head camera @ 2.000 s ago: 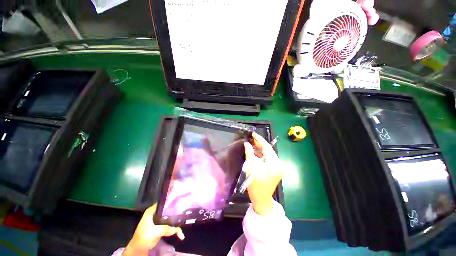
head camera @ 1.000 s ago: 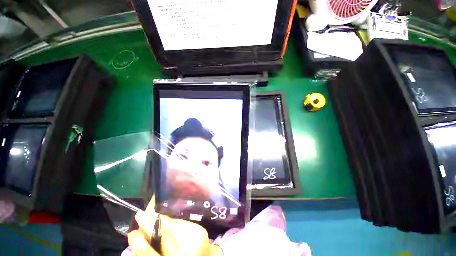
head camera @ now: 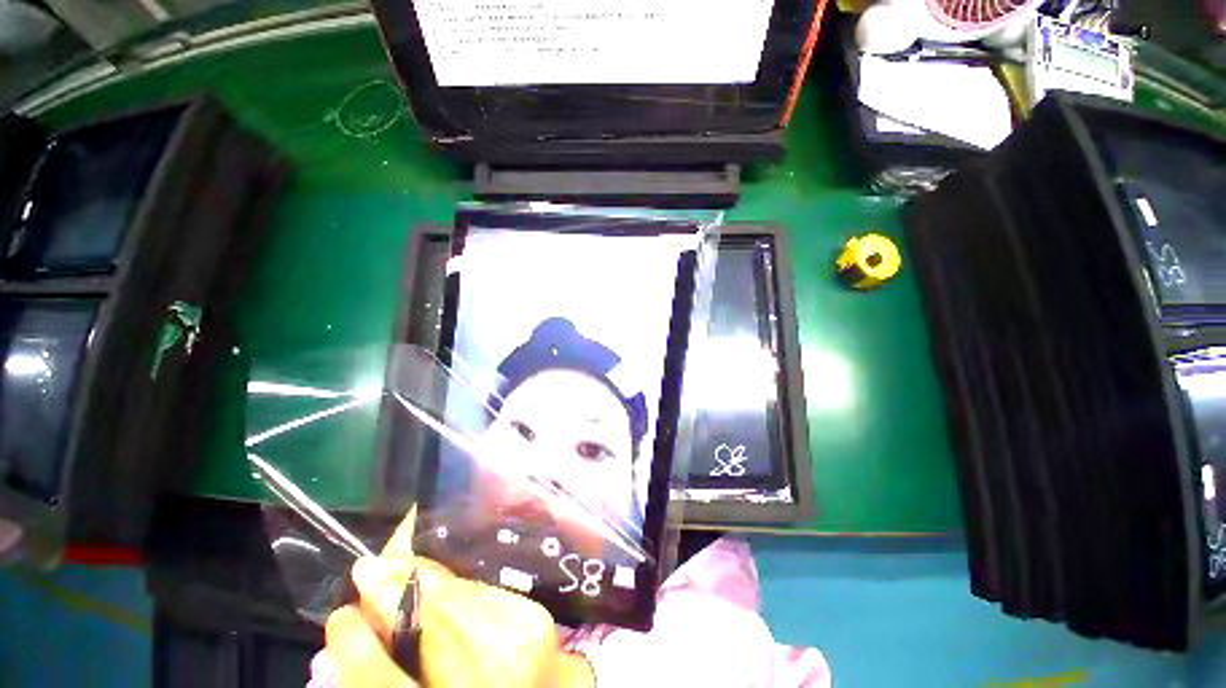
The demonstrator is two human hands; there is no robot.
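A tablet with a black frame is raised, slightly tilted, over a foam tray. Its lit screen shows a camera picture of a person, with "S8" or "85" written near the bottom. Clear film is peeled back from its left side and sticks out to the left. My right hand crosses to the tablet's lower left, with a dark pen between its fingers, and pinches the film's lower end. My left hand is not visible. A second tablet lies dark in the tray's right pocket.
Tray stacks with tablets stand at left and right. A large lit panel on a black base stands behind the tray. A yellow item lies right of the tray. A fan and papers are at back right.
Two seconds ago both hands held the tablet at an angle; then it was turned upright and the film peeled leftward. Since one second ago, the tablet tilts a little more and the view has shifted slightly.
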